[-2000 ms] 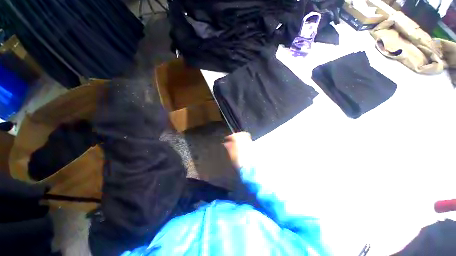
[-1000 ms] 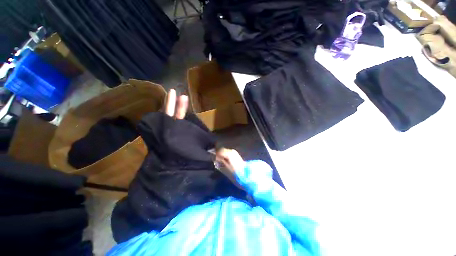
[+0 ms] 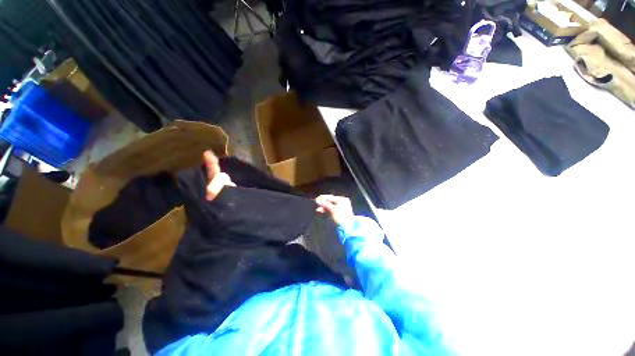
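Note:
Black trousers (image 3: 261, 219) hang bunched in front of my blue smock, over the floor at the table's left edge. My left hand (image 3: 216, 178) is at their upper left, thumb or finger showing above the cloth and the rest hidden by it. My right hand (image 3: 335, 207) pinches the right end of the cloth, which is stretched between both hands. A stack of folded black trousers (image 3: 418, 142) lies at the table's left edge, and a smaller folded black piece (image 3: 547, 125) lies to its right.
The white table (image 3: 501, 264) is at the right. A rumpled black heap (image 3: 362, 52), purple bottle (image 3: 473, 54), small box (image 3: 553, 24) and beige garment (image 3: 607, 59) are at its back. Open cartons (image 3: 157, 149) (image 3: 305, 163), a blue bin (image 3: 45, 125) and hanging dark cloth (image 3: 153, 55) are left.
My left hand has come into view inside or behind the trousers. My right hand has moved from the folded stack's corner to the trousers and now draws their edge rightward.

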